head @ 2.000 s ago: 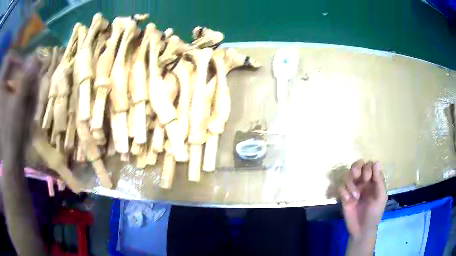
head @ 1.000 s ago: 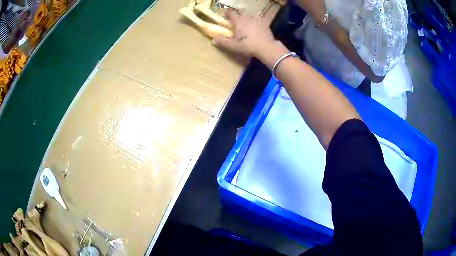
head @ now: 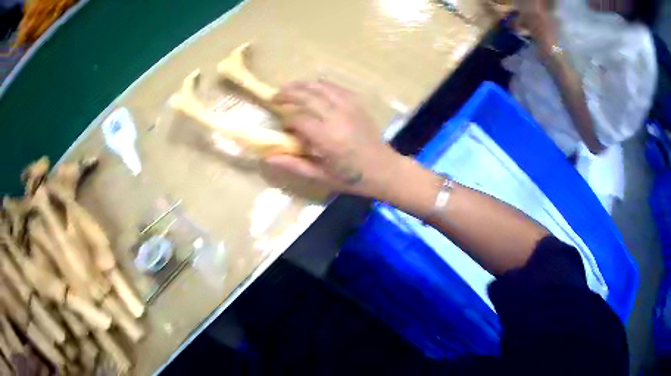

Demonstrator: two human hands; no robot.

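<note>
My right hand (head: 331, 136), bare with a bracelet at the wrist, reaches over the brown table and is closed on two tan leg parts (head: 254, 139). Their flared ends point up and left, and their other ends are hidden under my palm. A pile of similar tan leg parts (head: 70, 257) lies at the lower left. A small round dish (head: 154, 254) stands right of the pile, with thin sticks (head: 162, 218) beside it. My left hand is not in view. The picture is somewhat blurred.
A white bottle (head: 121, 137) lies near the green strip (head: 110, 62). A blue tote (head: 471, 117) with a white liner is below the table's edge at the right. Another person in white (head: 611, 73) is at the upper right. Orange parts (head: 45, 18) show at the upper left.
The view has turned back toward the pile. My right hand has carried the two leg parts from the table's far end toward the dish and pile.
</note>
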